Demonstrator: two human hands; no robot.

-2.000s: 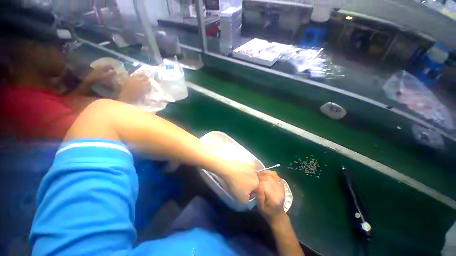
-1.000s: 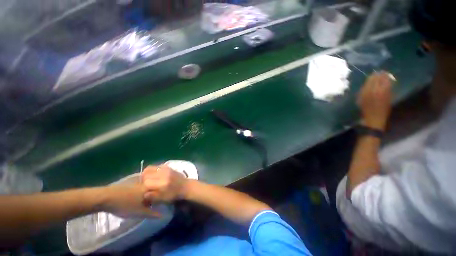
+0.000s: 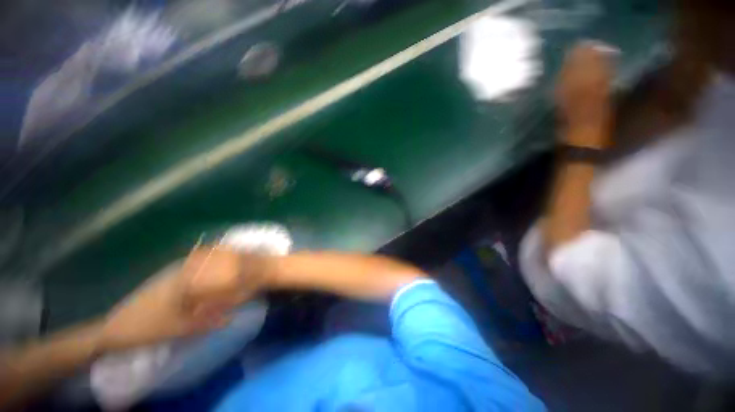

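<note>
The frame is badly blurred. The white housing [image 3: 121,378] lies tilted at the lower left, in front of me, partly under my hands. My left hand [image 3: 153,310] reaches over it from the left. My right hand [image 3: 222,278] is at its upper right end and touches or overlaps my left hand. The fingers are smeared, and what they hold is hidden. A thin pale strand sticks up by my right hand. The white end cover [image 3: 258,239] lies just beyond my right hand.
The black electric screwdriver [image 3: 373,176] lies on the green bench, with scattered screws [image 3: 279,183] to its left. A white cloth or bag [image 3: 500,56] is farther right. A round pale part [image 3: 259,60] lies beyond the metal strip. A neighbour's hand [image 3: 586,88] is at right.
The view has swung from the left side to the right, bringing the neighbour in white into sight. My hands stay together at the end of the housing.
</note>
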